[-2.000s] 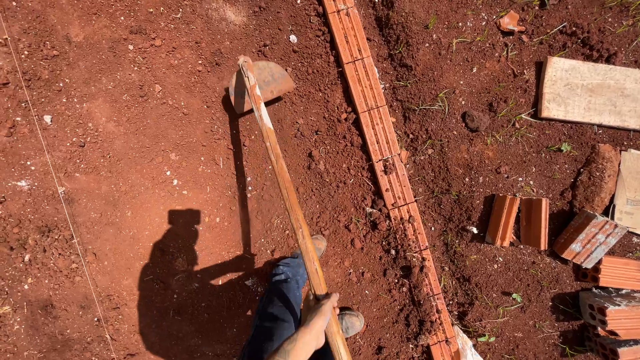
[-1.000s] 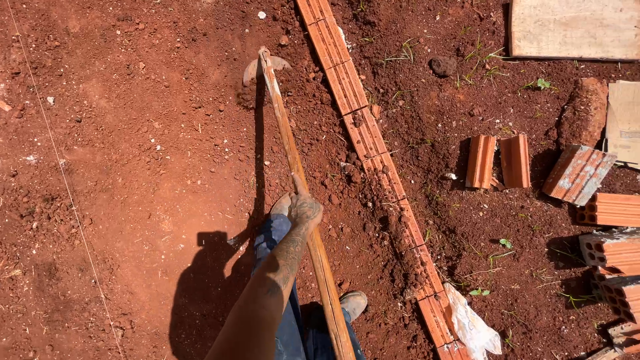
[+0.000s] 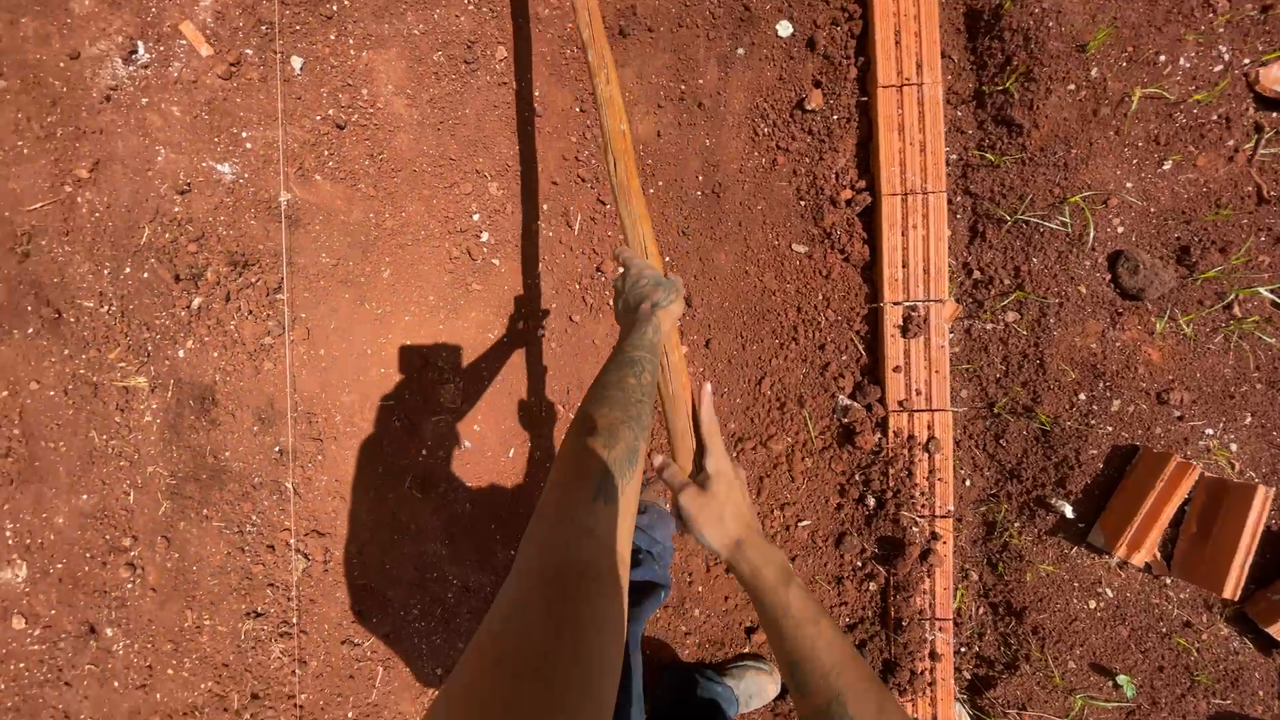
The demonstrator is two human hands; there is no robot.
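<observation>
A long wooden hoe handle [image 3: 622, 150] slants down from the top edge; its blade is outside the present view. My left hand [image 3: 648, 290], on a tattooed forearm, is closed around the middle of the visible handle. Below it, my right hand [image 3: 712, 495] is at the handle's lower end, thumb and fingers spread, with the wood's end between thumb and index finger. Whether the palm touches the wood cannot be told. Loose red soil lies under the handle.
A row of hollow clay bricks [image 3: 912, 250] runs down the right, partly soil-covered low down. A taut string [image 3: 287, 350] crosses the left side. Broken brick pieces [image 3: 1143, 505] lie at the right. My shoe [image 3: 750, 683] is at the bottom.
The hoe blade, visible in both earlier frames, has left the view. My right hand has come into view with fingers spread at the handle's end. The view has shifted and turned.
</observation>
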